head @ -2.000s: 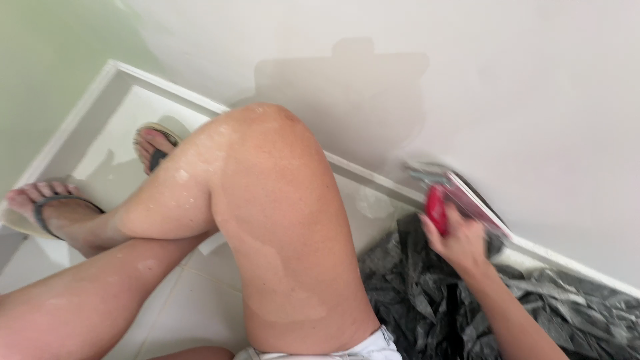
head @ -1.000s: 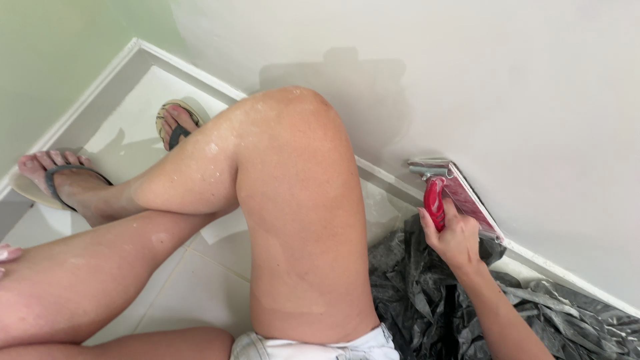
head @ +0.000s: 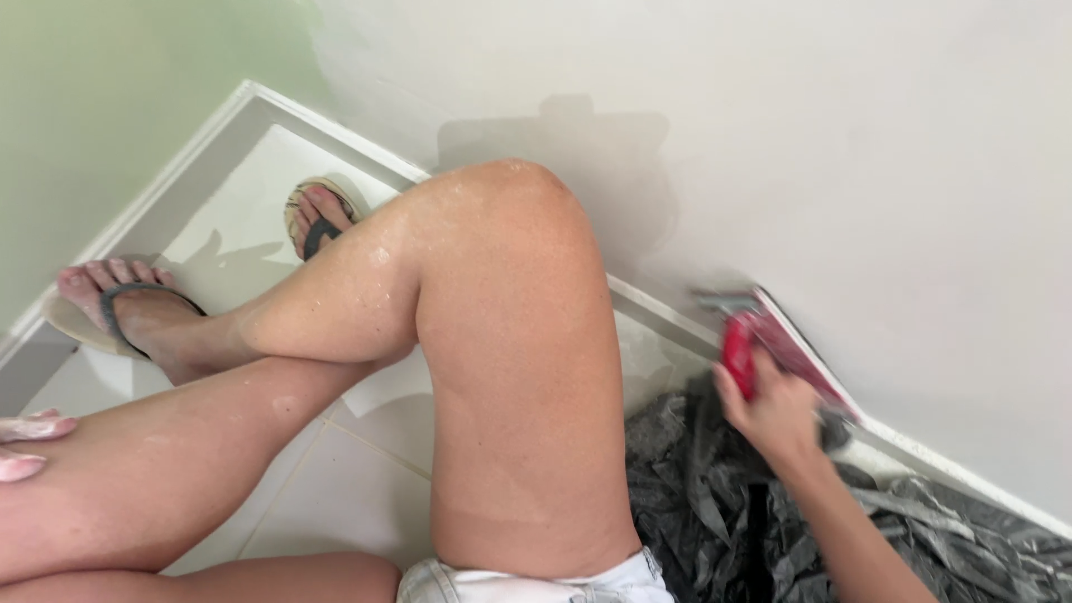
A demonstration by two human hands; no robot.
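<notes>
My right hand is closed around the red handle of a hand sander, a flat plate with a metal clamp at its end. The sander's long edge lies against the white wall, just above the baseboard; hand and tool are slightly blurred. At the left edge, only the powder-dusted fingers of my left hand show, resting on my shin with nothing seen in them. The rest of that hand is out of view.
Crumpled black plastic sheeting covers the floor at the lower right. My crossed legs, in flip-flops, extend over the tiled floor toward the corner, where a green wall meets the white one.
My left fingers, absent from view two seconds ago, now rest farther onto my leg than one second ago. My right hand keeps hold of the sander near the baseboard.
</notes>
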